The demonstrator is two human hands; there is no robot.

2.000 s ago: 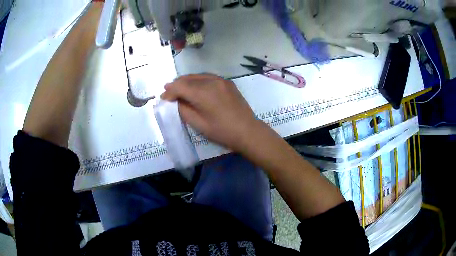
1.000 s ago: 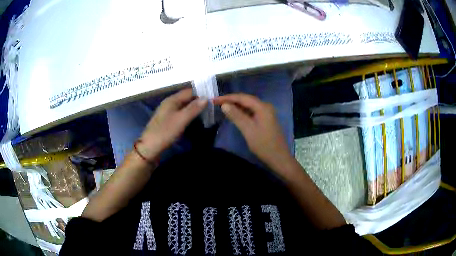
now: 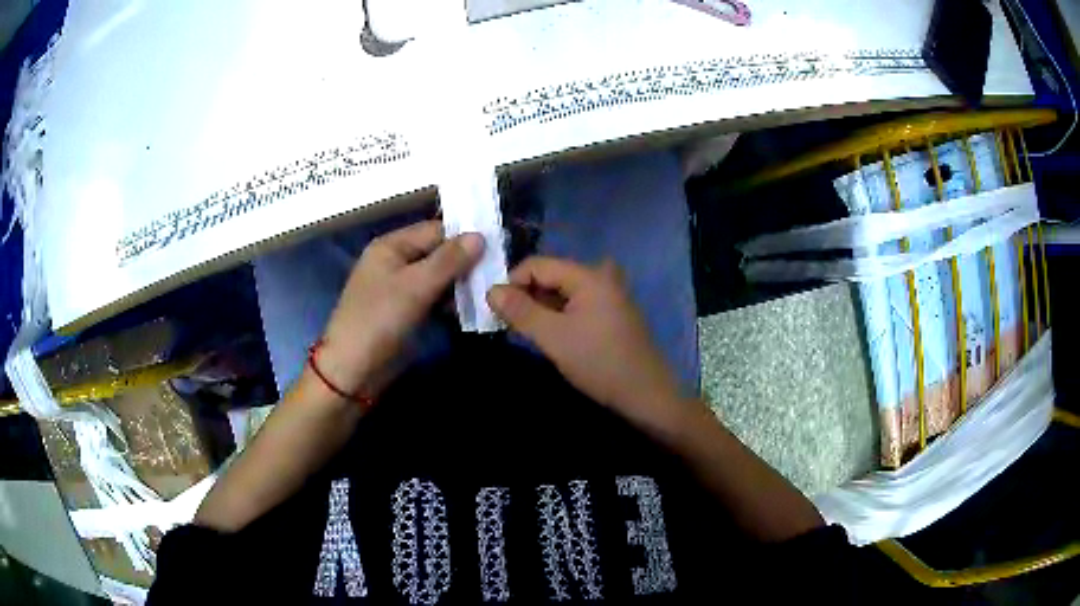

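Observation:
A white fabric strip (image 3: 477, 195) runs down over the front edge of the white table (image 3: 261, 107) and hangs over the lap. My left hand (image 3: 397, 290) pinches the strip's left side between thumb and fingers, below the table edge. My right hand (image 3: 580, 326) is at the strip's right edge near its lower end, with thumb and forefinger close together at the edge; it appears to pinch it. The strip's lower end shows just below the fingertips. The needle area is out of view.
A printed scale (image 3: 699, 89) runs along the table's front edge. Pink-handled snips (image 3: 720, 11) show at the top, cut off. A black phone (image 3: 957, 47) lies at the right end. A yellow rack (image 3: 912, 296) with white strips stands right; white strips (image 3: 107, 456) hang left.
Both hands came from the machine area down to the strip below the table edge. Since the last frame, the right hand has moved slightly lower along the strip, and the view has shifted.

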